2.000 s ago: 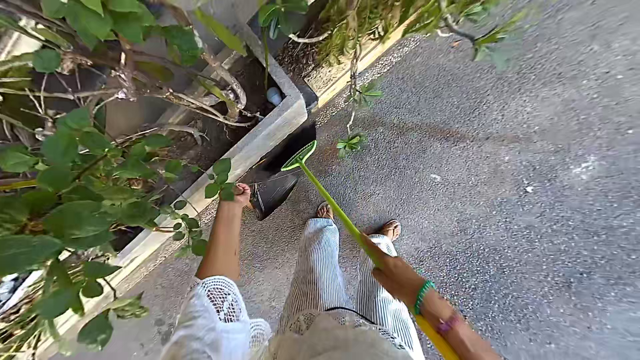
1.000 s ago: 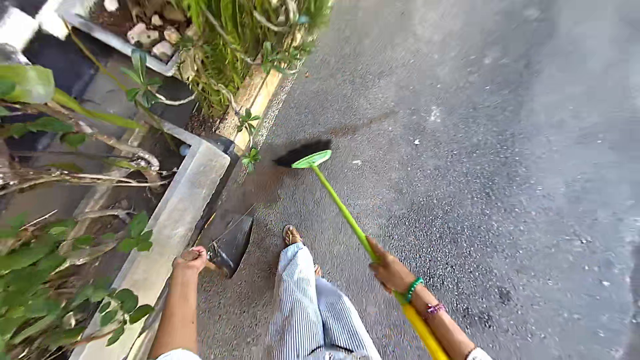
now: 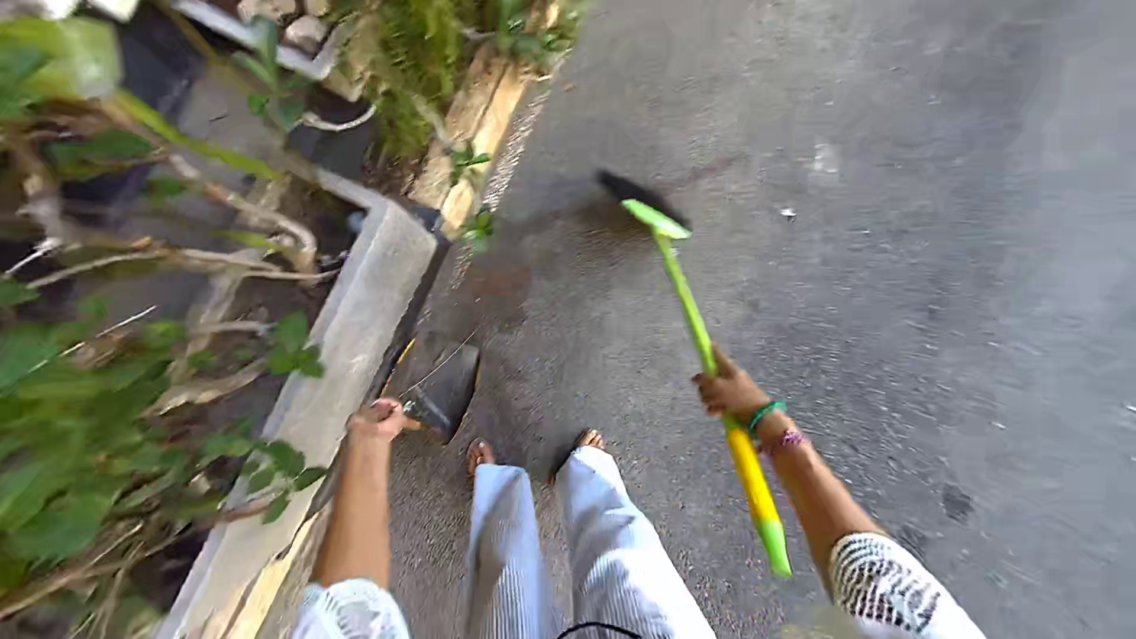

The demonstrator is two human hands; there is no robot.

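Note:
My right hand (image 3: 732, 388) grips the green and yellow handle of a broom (image 3: 688, 297). The broom's green head with dark bristles, blurred, is at the upper middle over the asphalt, up and left of that hand. At the lower left my left hand (image 3: 377, 420) is closed on the short handle of a dark dustpan (image 3: 446, 390), which is low by the kerb, its pan turned to the right. Whether the pan touches the ground, I cannot tell. A thin stalk or wire sticks out above the dustpan.
A concrete planter wall (image 3: 364, 293) runs along the left, with branches and green leaves (image 3: 62, 461) reaching over it. A yellowish kerb (image 3: 484, 133) continues beyond it. My sandalled feet stand on the asphalt (image 3: 887, 311) between dustpan and broom. A small pale scrap (image 3: 788, 214) lies right of the broom head.
The broom head, near the dustpan and planter corner two seconds ago, has moved out over the asphalt, away from the kerb. My left hand still holds the dustpan. The view has shifted.

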